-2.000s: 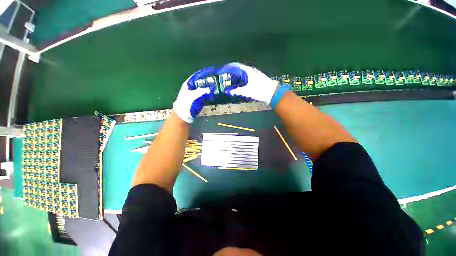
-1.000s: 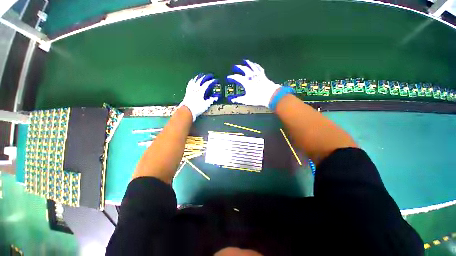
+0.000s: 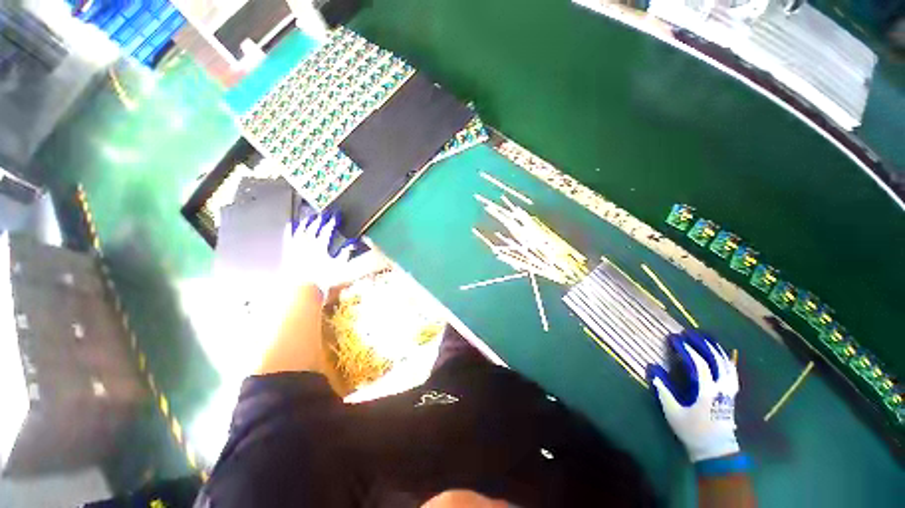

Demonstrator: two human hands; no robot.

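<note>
My left hand [image 3: 320,243], in a white glove with blue fingertips, is at the lower corner of the panel stack [image 3: 327,109] and the black mat [image 3: 407,124]. Its fingers are spread and I see nothing in them. My right hand [image 3: 695,382], gloved with a light blue wrist band, is at the near right end of the slotted metal plate [image 3: 620,317]. Its thumb and fingers are apart at the plate's end; its palm side is hidden. Thin yellow and whitish edge strips [image 3: 531,243] lie loose beside the plate's far left end.
Single boards [image 3: 764,278] stand in a row on the dark green conveyor [image 3: 595,109]. An open box of yellow strips [image 3: 372,332] is below the bench edge. A dark tray [image 3: 213,193] is below left. A loose strip [image 3: 789,392] lies right of my right hand.
The view has turned to the left. My hands have left the boards on the conveyor; the left has moved to the panel stack, the right back to the slotted plate.
</note>
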